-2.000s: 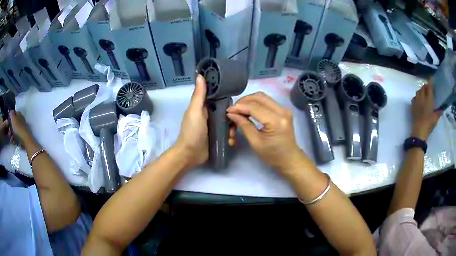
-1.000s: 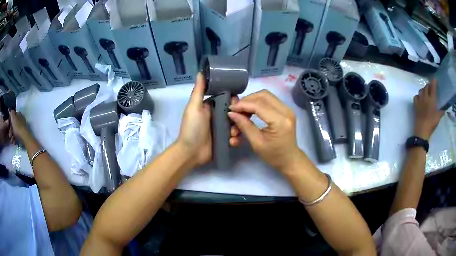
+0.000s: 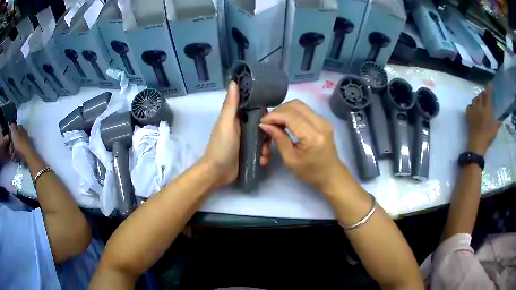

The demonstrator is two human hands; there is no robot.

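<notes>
A dark grey handheld blower (image 3: 266, 85) is held upright over the white bench, its round head at the top and its grille end facing left. My left hand (image 3: 223, 141) is closed round the handle from the left, thumb up against the head. My right hand (image 3: 302, 139) is at the right side of the handle near its top, thumb and forefinger pinched at the handle's edge. Whether these fingertips hold anything is too small to tell.
Several grey blowers (image 3: 362, 141) lie at the right; others lie at the left among crumpled white bags (image 3: 153, 158). A row of open blue-grey cartons (image 3: 195, 51) stands behind. A person's hand (image 3: 481, 124) is at the right, another person's arm (image 3: 56, 198) at the left.
The blower's head has turned, so its grille end shows again after facing more away one second ago. Both hands stay in nearly the same place.
</notes>
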